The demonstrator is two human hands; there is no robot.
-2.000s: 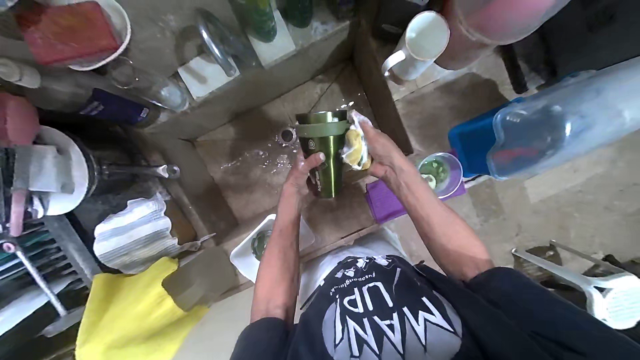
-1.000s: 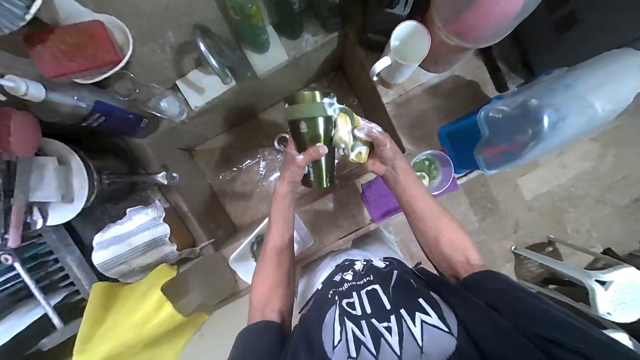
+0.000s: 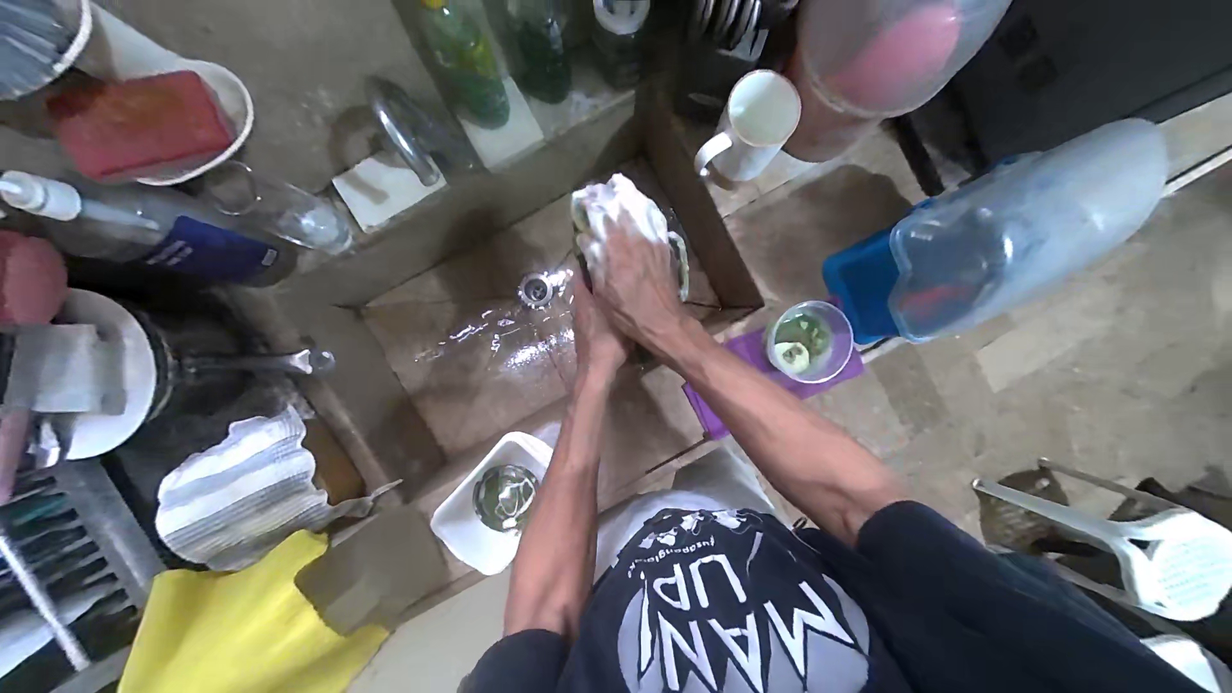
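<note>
White foam [image 3: 621, 207] covers the fingers of my right hand [image 3: 635, 279], which presses a soapy sponge, mostly hidden, over the green metal tumbler. My left hand [image 3: 595, 322] grips the tumbler from below and to the left, its fingers largely out of sight. Only a curved edge of the tumbler [image 3: 681, 265] shows right of my right hand. Both hands are over the tiled sink basin [image 3: 462, 356], to the right of its metal drain [image 3: 536, 289].
A white mug [image 3: 760, 120] and glass bottles [image 3: 462, 67] line the sink's far edge. At right are a plastic cup [image 3: 810, 342] on a purple mat and a blue container [image 3: 861, 284]. A white tray [image 3: 462, 529] and yellow cloth [image 3: 231, 626] lie near me. The faucet [image 3: 404, 130] is upper left.
My right hand with the foamy sponge has moved from the tumbler's right side to over it. The tumbler, plainly visible in the earlier frames, is now mostly covered.
</note>
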